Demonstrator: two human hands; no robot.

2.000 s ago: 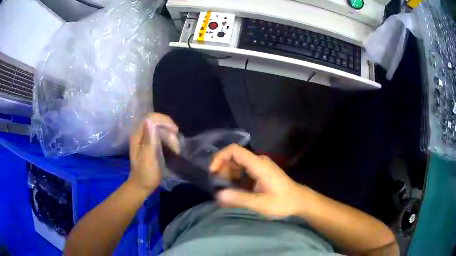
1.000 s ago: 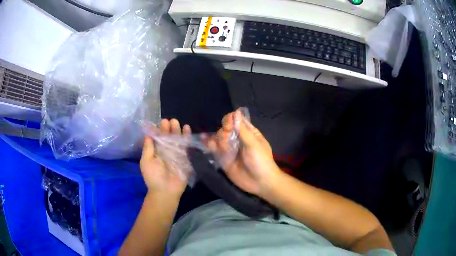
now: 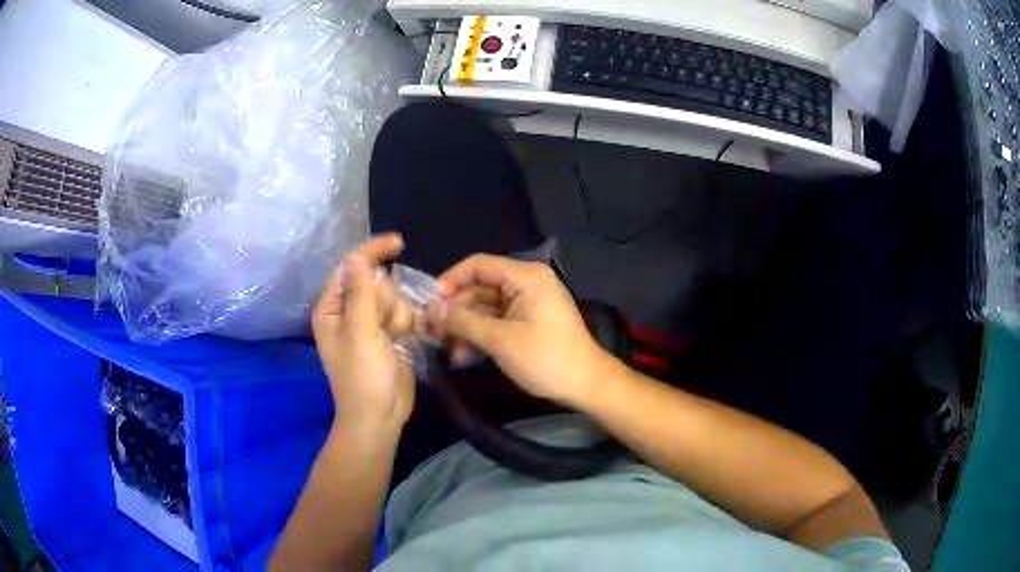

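The black headphones [image 3: 515,449] lie over my lap, with the headband arc curving below my hands. One dark ear cup shows to the right, partly behind my right forearm. A thin clear poly bag [image 3: 416,293] is bunched between my hands at the headphones' left end. My left hand [image 3: 364,324] holds the bag's left side with bent fingers. My right hand [image 3: 509,318] pinches the bag between thumb and fingers. The ear cup at the left end is hidden by the hands and bag.
A heap of empty poly bags [image 3: 246,168] sits left above the blue bin [image 3: 252,419], which holds bagged dark items. Ahead are a keyboard [image 3: 693,80] and small control pad [image 3: 498,49] on a white shelf. A clear blister tray [image 3: 995,168] is at the right edge.
My hands have come closer together and the bag, spread between them before, is now bunched at the headphones' left end. An ear cup now shows beside my right forearm.
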